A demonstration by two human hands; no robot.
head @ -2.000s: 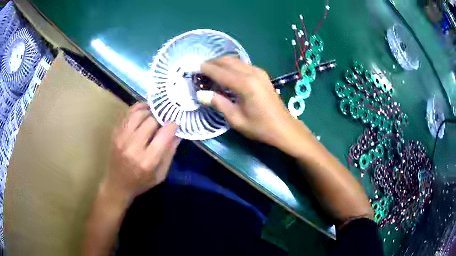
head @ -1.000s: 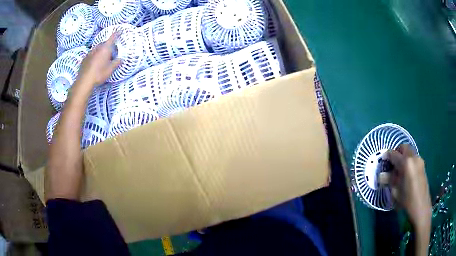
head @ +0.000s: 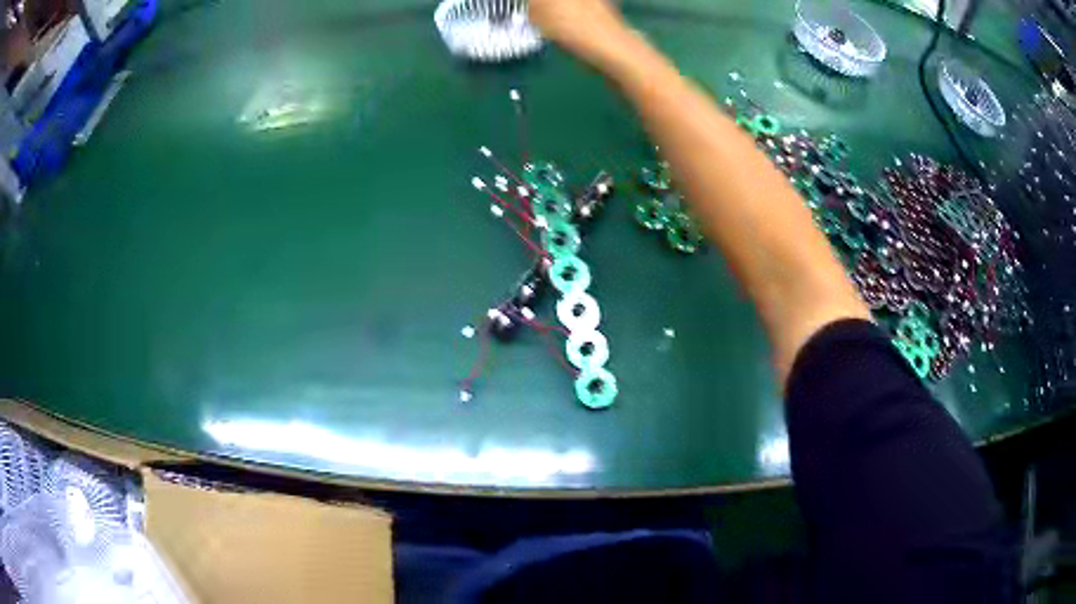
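Observation:
A white finned housing sits at the far top edge of the green table, partly cut off by the frame. My right hand reaches to its right rim; the fingers are cut off or blurred, so their grip cannot be told. My left hand is not in view. A strip of joined ring boards, green and whitish, lies in the middle of the table, with thin red wires and small white connectors spread to its left. A dark wired strip lies across beneath it.
A tangled pile of wired boards lies on the right. Two more housings stand at the far right near a dark cable. The open carton with white housings is at the lower left, against the near table edge.
The view has turned from the carton back to the table. My right hand, with the housing beside it, is now at the far side. My left hand has gone from the carton and out of view.

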